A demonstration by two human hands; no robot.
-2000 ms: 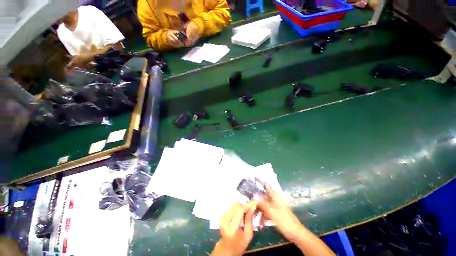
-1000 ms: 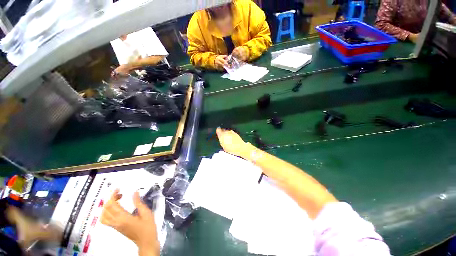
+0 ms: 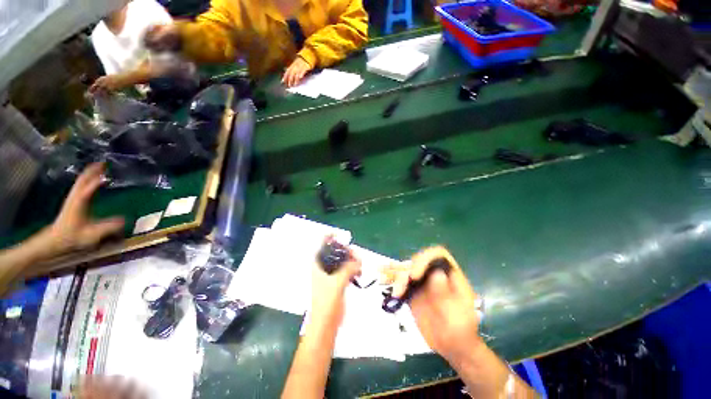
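Note:
My left hand is closed around a small black adapter above the stack of white-looking plastic bags. My right hand is to its right, over the bags' right edge, and grips a black corded piece with a small loop at its lower left end. A short dark strand shows between the hands; I cannot tell whether it joins the two pieces. Bagged adapters lie on the white printed carton to the left.
A wood-edged tray of bagged units is at left, beside a shiny plastic roll. Another person's hand reaches over its near rim. The conveyor carries scattered black adapters. A coworker in yellow sits opposite, near red and blue baskets.
My right hand has come back from the conveyor and my left hand from above the carton. Both now hold black pieces over the bags. Another person's hand has appeared at the tray. The view has shifted.

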